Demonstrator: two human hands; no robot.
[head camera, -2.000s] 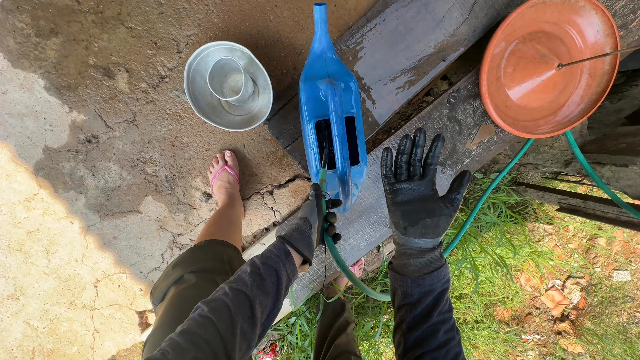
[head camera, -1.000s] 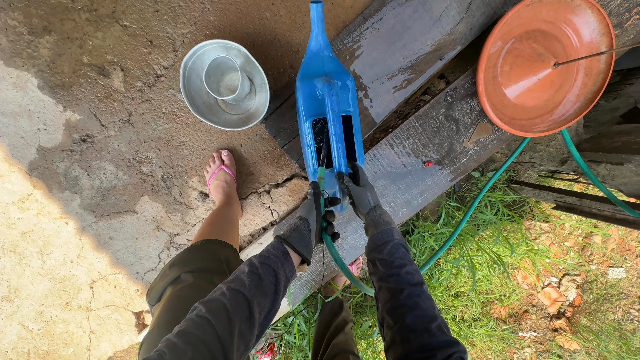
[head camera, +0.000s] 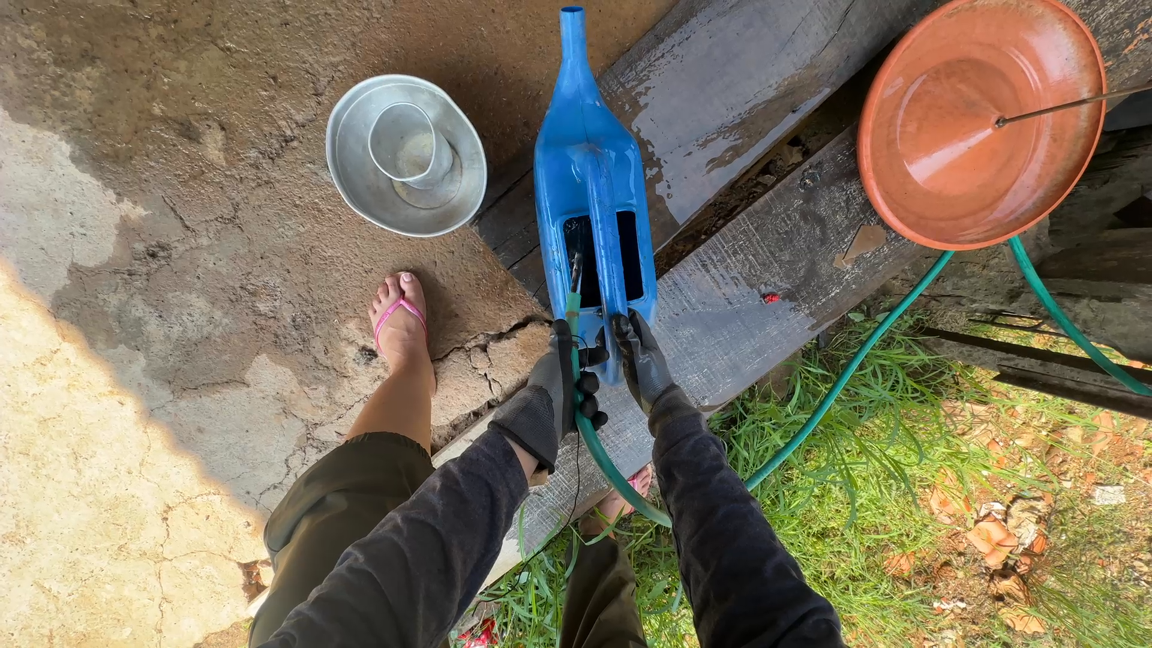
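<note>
My left hand (head camera: 562, 382), in a grey and black glove, is closed around a green garden hose (head camera: 601, 459). The hose end points into the left opening of a blue plastic watering can (head camera: 565, 166). Water or a dark nozzle shows at the hose tip; I cannot tell which. My right hand (head camera: 641, 360), gloved alike, is on the lower end of the can's handle, its fingers partly hidden. The can rests on wooden planks (head camera: 738, 315), spout toward the top of the view.
A round metal pan with a central tube (head camera: 405, 211) lies on the wet concrete (head camera: 225, 360) at left. An orange dish with a rod (head camera: 954, 198) is at upper right. Grass (head camera: 828, 450) and rubble (head camera: 999, 540) lie below the planks. My feet wear pink flip-flops.
My right hand was raised open beside the can two seconds ago; it has moved left onto the can's handle. My left hand has stayed on the hose.
</note>
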